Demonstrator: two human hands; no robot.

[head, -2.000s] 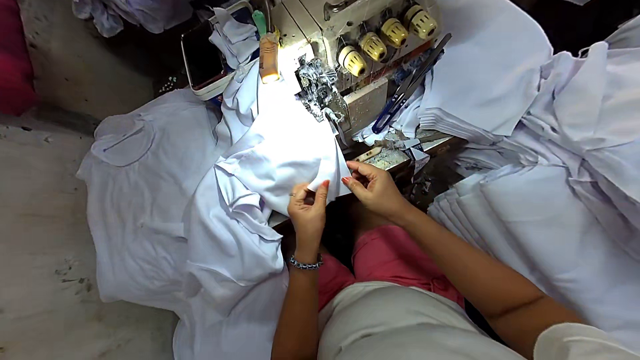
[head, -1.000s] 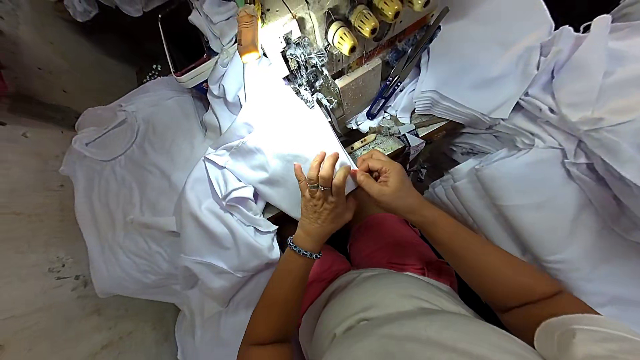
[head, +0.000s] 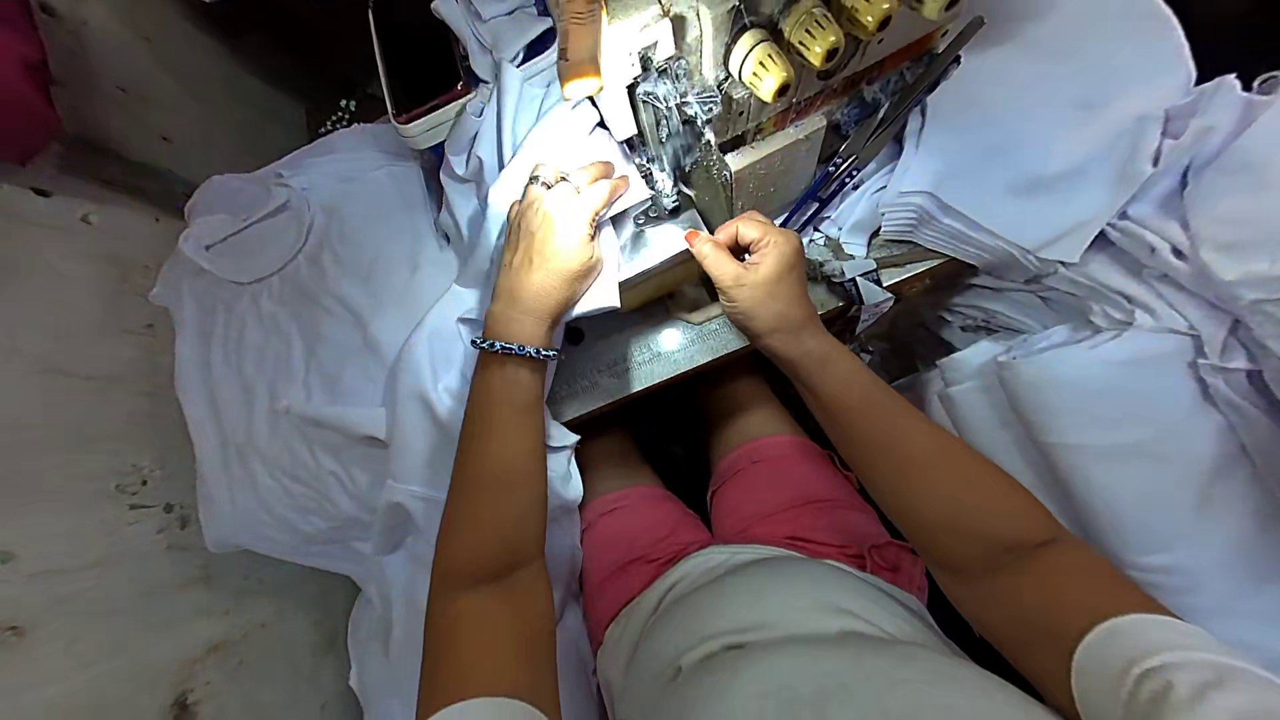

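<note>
My left hand (head: 560, 235) lies spread on white fabric (head: 602, 285), left of the needle and presser-foot area (head: 665, 130) of a lit sewing machine, which looks like an overlock. Rings and a beaded bracelet show on it. My right hand (head: 758, 275) is just right of the metal machine bed (head: 655, 240), thumb and index finger pinched together; whether a thread or anything else is between them cannot be told. White shirt pieces (head: 320, 350) hang down at the left from the fabric by my left hand.
Blue-handled scissors or snips (head: 865, 140) lie right of the machine. Yellow tension dials (head: 762, 65) line its front. Stacked white cut pieces (head: 1030, 130) and folded white fabric (head: 1110, 430) fill the right side. A phone-like object with a pale edge (head: 432, 118) rests at upper left.
My left hand has moved up beside the presser foot, and the fabric has shifted left, uncovering the metal bed and the ruled plate. My right hand has come off the fabric edge.
</note>
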